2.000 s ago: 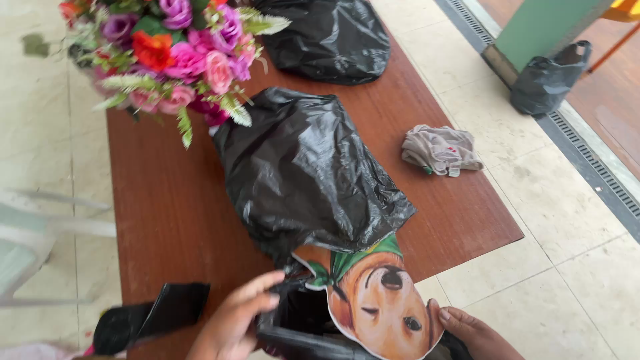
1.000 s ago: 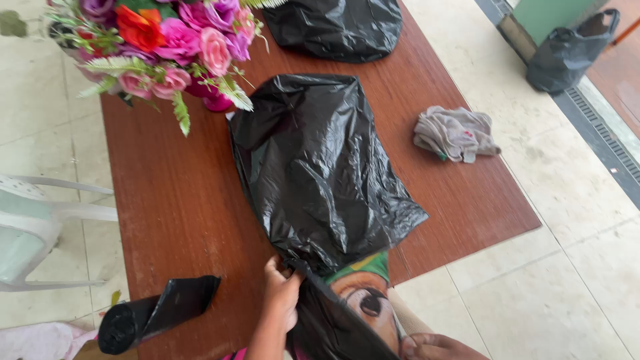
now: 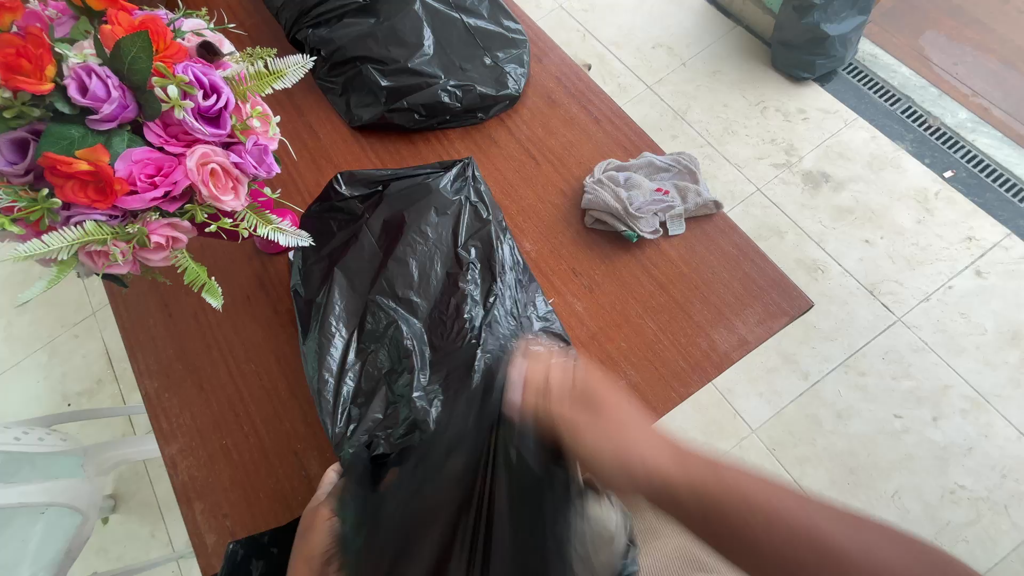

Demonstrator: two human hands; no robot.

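Observation:
A black plastic bag (image 3: 416, 296) lies over the wooden table, its near part bunched and lifted toward me. My right hand (image 3: 544, 392), blurred by motion, grips the black plastic at the bag's near right side. My left hand (image 3: 318, 520) is at the bag's lower left edge, mostly hidden behind the plastic, so its fingers cannot be made out. The dog-face cutout is covered from view. Part of another piece of black plastic (image 3: 258, 550) shows at the bottom, beside my left hand.
On the wooden table (image 3: 680, 312) are a crumpled grey cloth (image 3: 640, 196) at right, a second black bag (image 3: 424, 64) at the back and artificial flowers (image 3: 152, 152) at left. A plastic chair (image 3: 48, 480) stands at lower left; another dark bag (image 3: 818, 36) is on the floor.
My right hand has moved up and over the bag, pulling black plastic with it. The dog-face cutout, seen near my right hand earlier, is now hidden.

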